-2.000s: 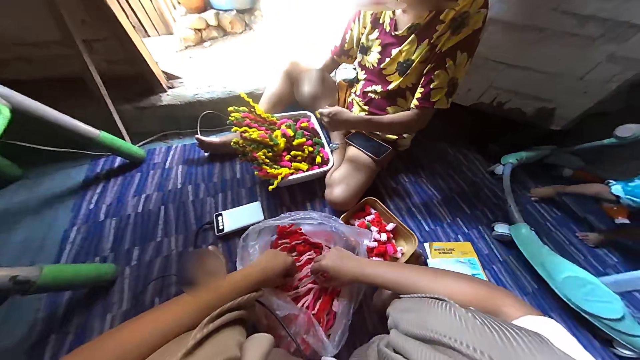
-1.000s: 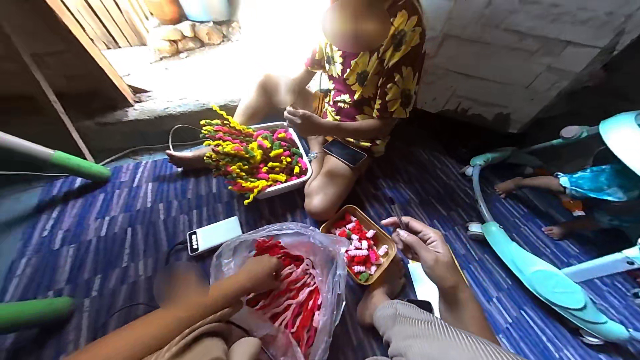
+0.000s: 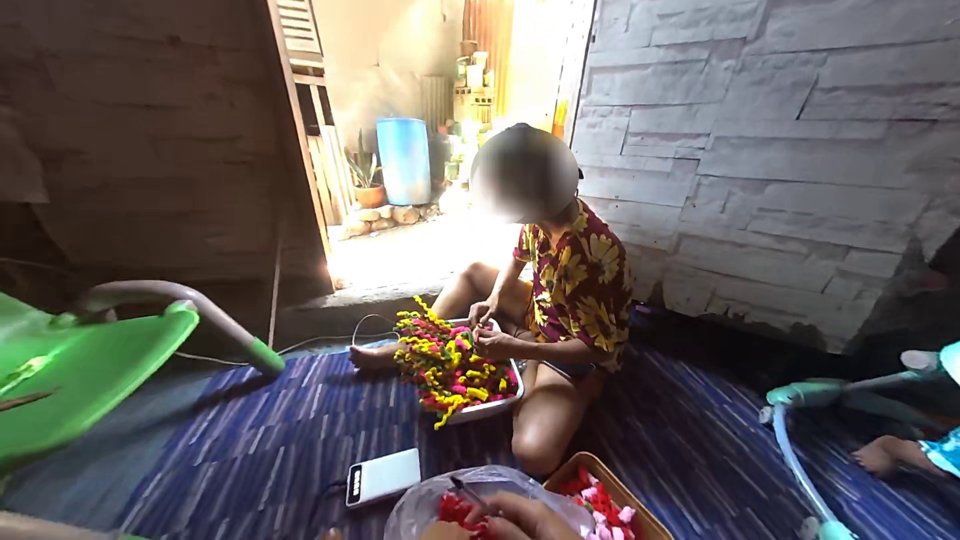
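Note:
At the bottom edge, my right hand (image 3: 529,516) grips a thin dark pen-like tool (image 3: 469,495) over a clear plastic bag (image 3: 409,499). My left hand (image 3: 442,531) is mostly cut off by the frame, beside red fuzzy strands (image 3: 456,510); whether it holds them is unclear. Just right of the bag, a brown basket (image 3: 634,499) contains short red and pink fuzzy pieces (image 3: 600,510).
Across from me, a seated person (image 3: 574,300) works over a white tray (image 3: 487,409) of yellow, pink and green fuzzy strands (image 3: 450,360). A white power bank (image 3: 384,478) lies on the blue mat (image 3: 262,442). Green plastic furniture (image 3: 97,360) stands left, a teal-and-white frame (image 3: 795,450) right.
The view has tilted up strongly. My right hand, with the thin tool, has moved from beside the basket to over the bag, close to my left hand.

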